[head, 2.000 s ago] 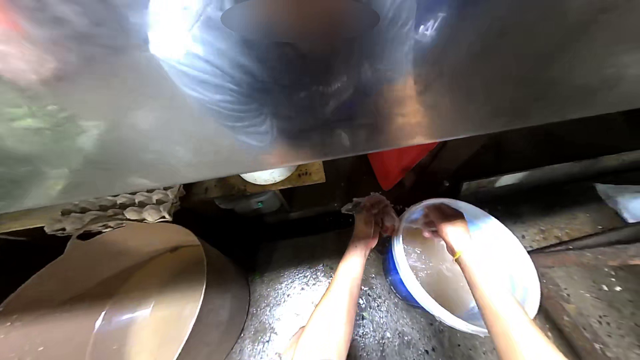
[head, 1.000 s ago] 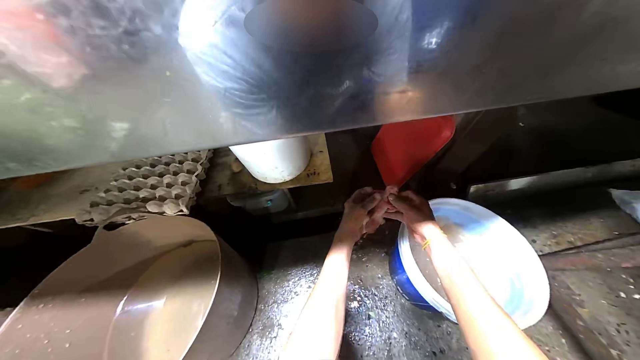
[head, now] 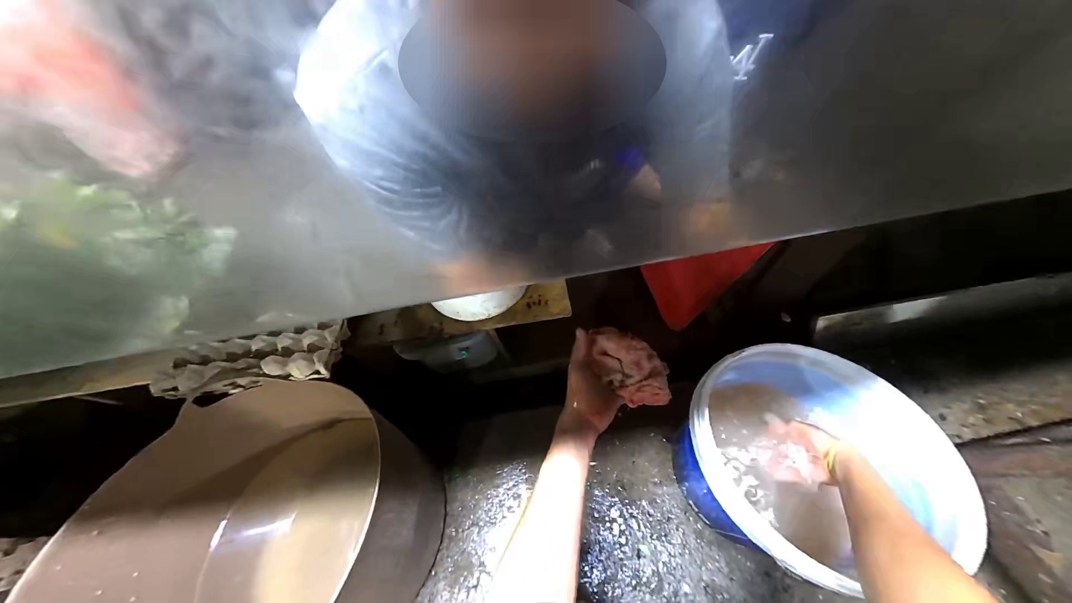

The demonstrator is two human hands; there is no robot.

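My left hand point(head: 593, 392) holds a wet, pinkish crumpled piece of what looks like raw meat point(head: 630, 367) above the wet floor. It is to the left of a blue and white plastic bucket point(head: 938, 469). Inside the bucket, my right hand point(head: 808, 452) dips into cloudy water point(head: 804, 519), with a yellow band at the wrist. Pale pink material shows at the fingers, blurred by splashing, and whether they grip it I cannot tell.
A large brown plastic tub point(head: 142, 477) stands at the left, below egg cartons point(head: 268, 356). A reflective metal counter point(head: 837, 167) overhangs the far side. Beneath it are a white container point(head: 479, 303) and a red plastic object point(head: 699, 280). The wet floor point(head: 645, 536) lies between tub and bucket.
One second ago both hands were together at the bucket's left rim. Now they are apart: the right hand has moved into the bucket, while the left remains outside with the pinkish piece.
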